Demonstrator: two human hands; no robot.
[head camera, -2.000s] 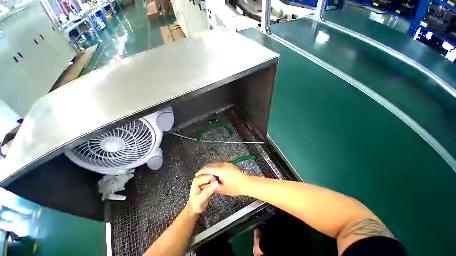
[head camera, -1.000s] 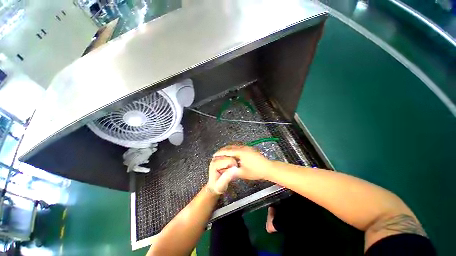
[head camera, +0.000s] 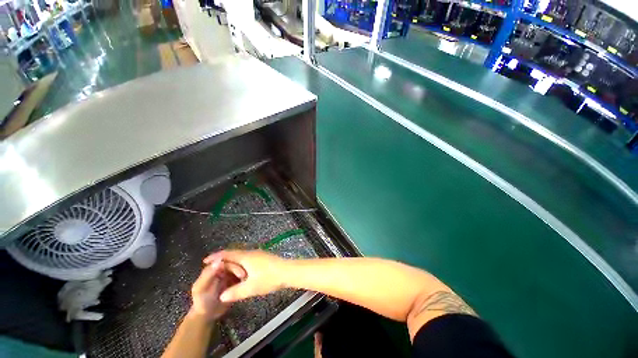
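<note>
My left hand (head camera: 209, 288) and my right hand (head camera: 253, 274) are together over the wire mesh tray (head camera: 150, 318), fingers touching, with no tool visible in them. Green-handled cutters (head camera: 241, 192) lie on the mesh towards the back of the hood, handles spread. Another green handle (head camera: 285, 238) shows just behind my right hand, the rest of it hidden by the hand. Small shiny bits are scattered on the mesh.
A white fan (head camera: 77, 231) lies in the metal hood (head camera: 161, 119) at left, above a crumpled whitish cloth (head camera: 85, 295). A thin pale cable (head camera: 280, 212) crosses the mesh. The green conveyor belt (head camera: 413, 203) with pale rails runs at right; blue racks (head camera: 504, 42) stand beyond.
The view has turned right and up, showing more conveyor and racks. My hands stay together, but the fingers look looser than the earlier tight clasp.
</note>
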